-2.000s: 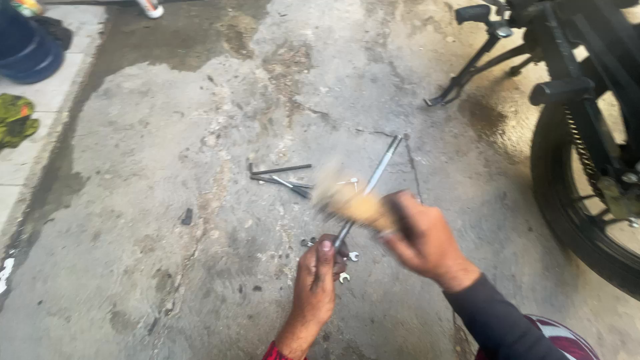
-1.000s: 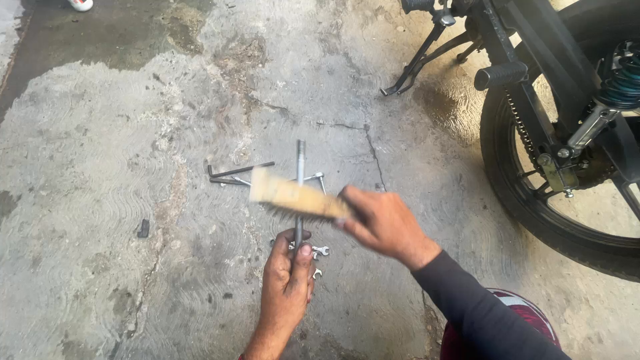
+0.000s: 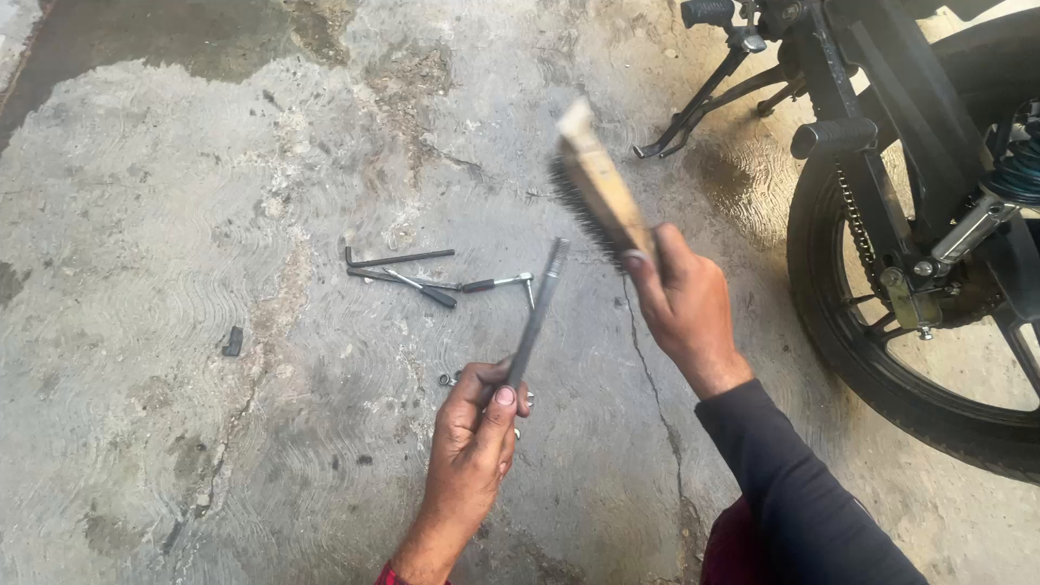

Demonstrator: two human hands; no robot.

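Note:
My left hand [image 3: 479, 439] grips the lower end of a metal axle rod [image 3: 536, 325], which tilts up to the right and has a threaded tip. To the right, my right hand [image 3: 686, 305] holds a wooden-backed brush [image 3: 605, 183] by its near end, with dark bristles facing left. The brush is slightly blurred and stands apart from the rod, above and to its right. Small wrench ends [image 3: 448, 379] show on the floor behind my left hand, mostly hidden by it.
On the concrete floor lie a hex key [image 3: 406, 258], a screwdriver [image 3: 435, 294], a ratchet handle [image 3: 496, 283] and a small black piece [image 3: 233, 341]. A motorcycle's rear wheel [image 3: 821, 325], side stand [image 3: 699, 110] and footpeg [image 3: 837, 138] are at the right.
The brush has gone from lying across the rod to apart from it, its far end pointing up. The rod, upright one second ago, now leans right.

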